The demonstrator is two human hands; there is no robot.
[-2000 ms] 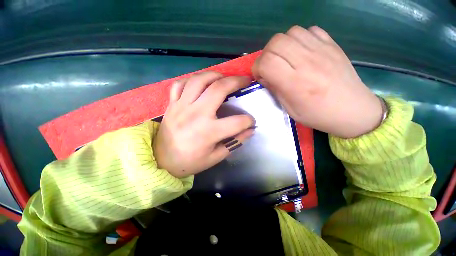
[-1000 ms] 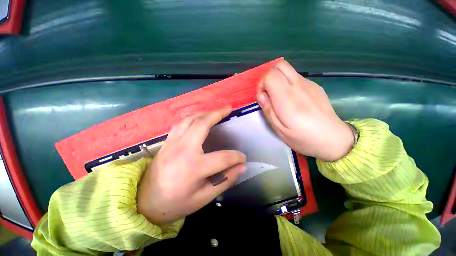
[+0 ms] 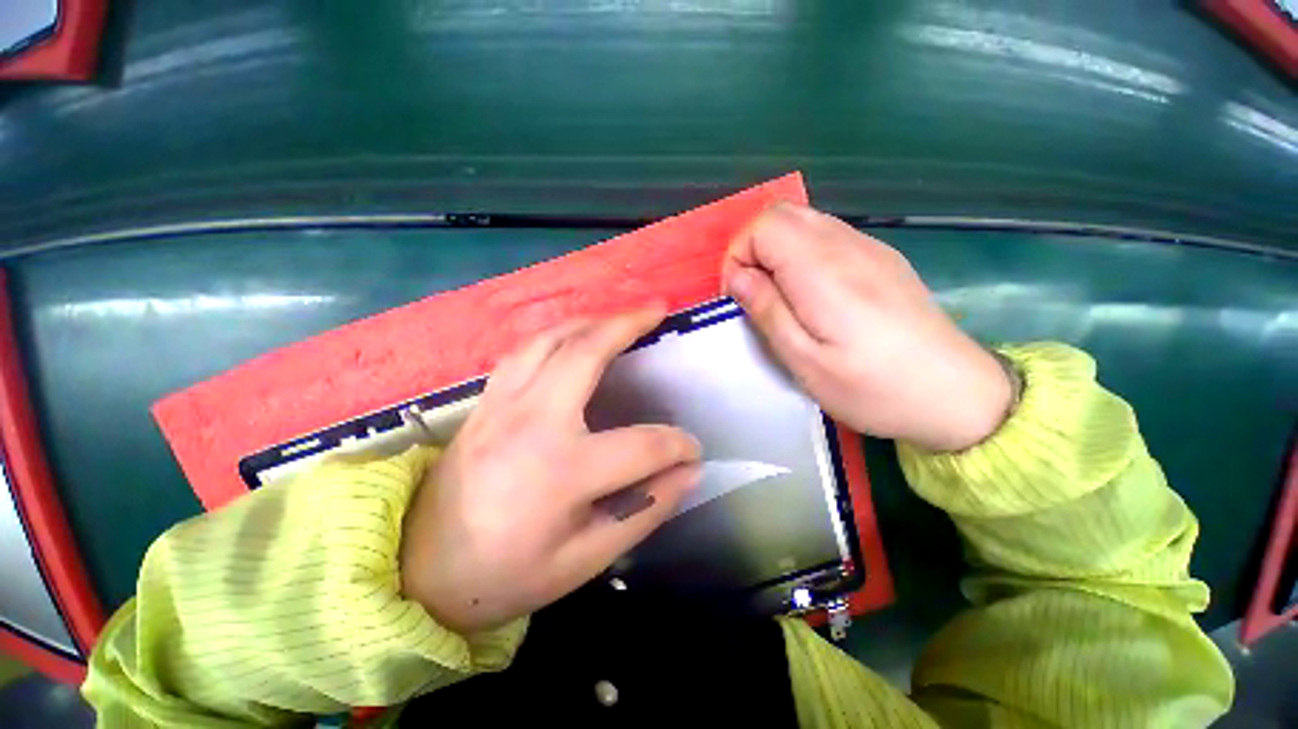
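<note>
A display panel [image 3: 740, 406] with a pale grey face and dark rim lies tilted in a red foam tray [image 3: 328, 349]. My left hand [image 3: 534, 470] rests over the panel, fingers spread, fingertips at its far edge and on its face. Small black strips [image 3: 624, 504] show on a left finger. My right hand [image 3: 868, 335] is at the panel's far right corner, fingers curled in and pinched together; what is between the fingertips is hidden. A small connector [image 3: 839, 618] sticks out at the near right corner.
The tray lies on a glossy green surface [image 3: 171, 313]. A metal rail [image 3: 370, 221] runs across behind it. Other red trays with pale panels show at the left edge [image 3: 50, 556], upper left [image 3: 83, 40], upper right [image 3: 1260, 29] and right edge [image 3: 1271, 584].
Since two seconds ago the tray, panel and hands sit lower in view, and my left hand is lower on the panel. In the last second my right hand shifted slightly at the corner.
</note>
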